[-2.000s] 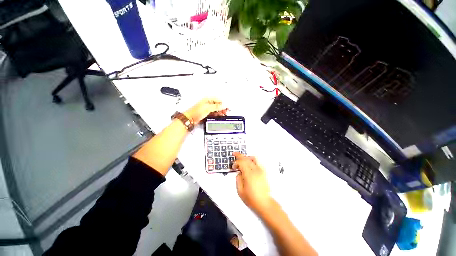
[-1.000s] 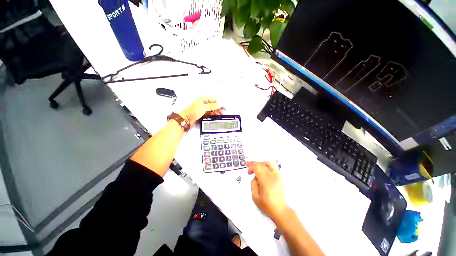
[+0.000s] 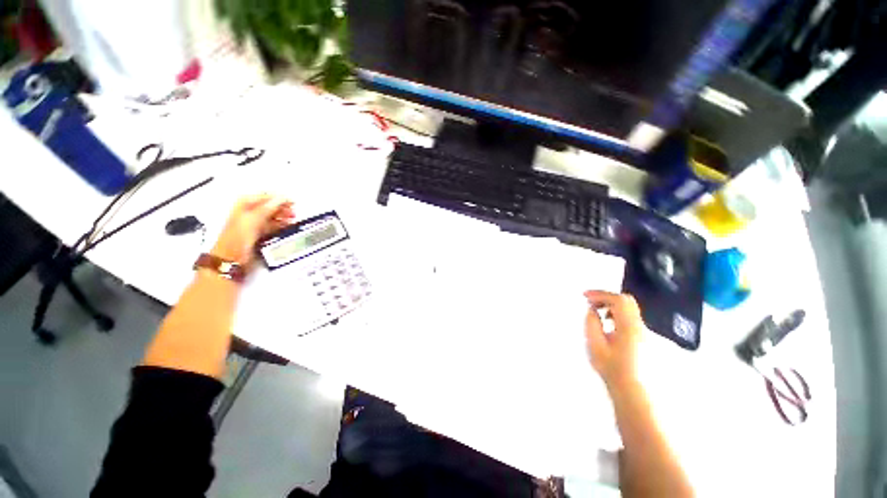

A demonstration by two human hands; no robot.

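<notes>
A silver-grey calculator [image 3: 336, 277] with a dark top and grey display lies on the white desk, left of the middle. My left hand [image 3: 255, 226] is at its upper left corner, fingers curled beside the top edge; blur hides whether it grips. White paper [image 3: 486, 321] lies right of the calculator, its sheets hard to separate from the desk. My right hand [image 3: 615, 336] is at the paper's right edge with fingers curled. A small whitish patch shows between thumb and fingers; I cannot tell if it is paper or something held.
A black keyboard [image 3: 496, 195] and monitor [image 3: 545, 58] stand behind the paper. A mouse pad [image 3: 676, 316], blue object [image 3: 726, 278], yellow roll [image 3: 722, 214] and dark red-handled scissors [image 3: 788, 394] are at right. A black hanger [image 3: 126, 190], small dark object [image 3: 183, 226] and blue bottle [image 3: 83, 151] are at left.
The view has turned right, bringing the scissors in. My right hand has left the calculator's keys for the paper's right edge. My left hand stays at the calculator's corner.
</notes>
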